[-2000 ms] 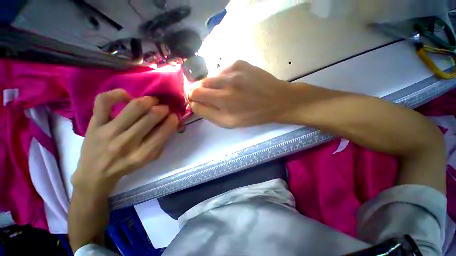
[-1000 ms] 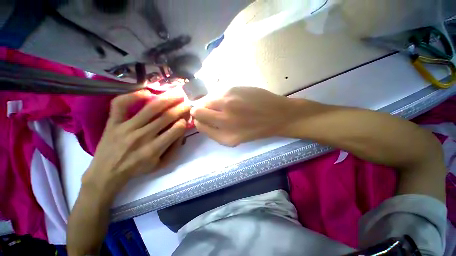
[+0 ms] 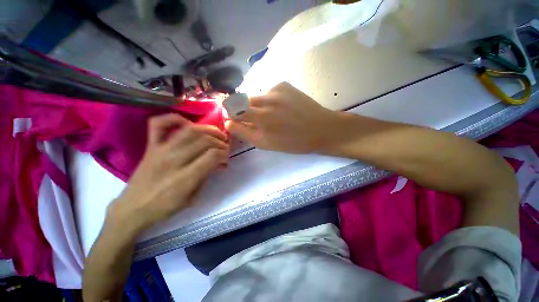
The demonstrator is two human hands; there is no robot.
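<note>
A bright pink sleeve [image 3: 127,133] lies on the white table, its open end at the needle area [image 3: 201,94] under a bright lamp glare. My left hand [image 3: 180,162] lies on the sleeve end with curled fingers and grips its near edge. My right hand [image 3: 289,121] pinches the right edge of the sleeve end beside the small pale block at the needle. The fingertips of my right hand are partly hidden by the glare and that block. The garment body [image 3: 18,177] hangs at the left with a pale panel [image 3: 58,218].
Scissors with yellow and green handles [image 3: 502,85] lie at the right of the machine bed [image 3: 354,65]. A silver measuring strip [image 3: 266,203] runs along the table's front edge. Pink garments [image 3: 396,224] hang below the edge. Something blue [image 3: 145,283] shows low at the left.
My left hand has moved slightly down and right from the needle, uncovering more pink cloth. My right hand has shifted slightly up. The view has tilted a little.
</note>
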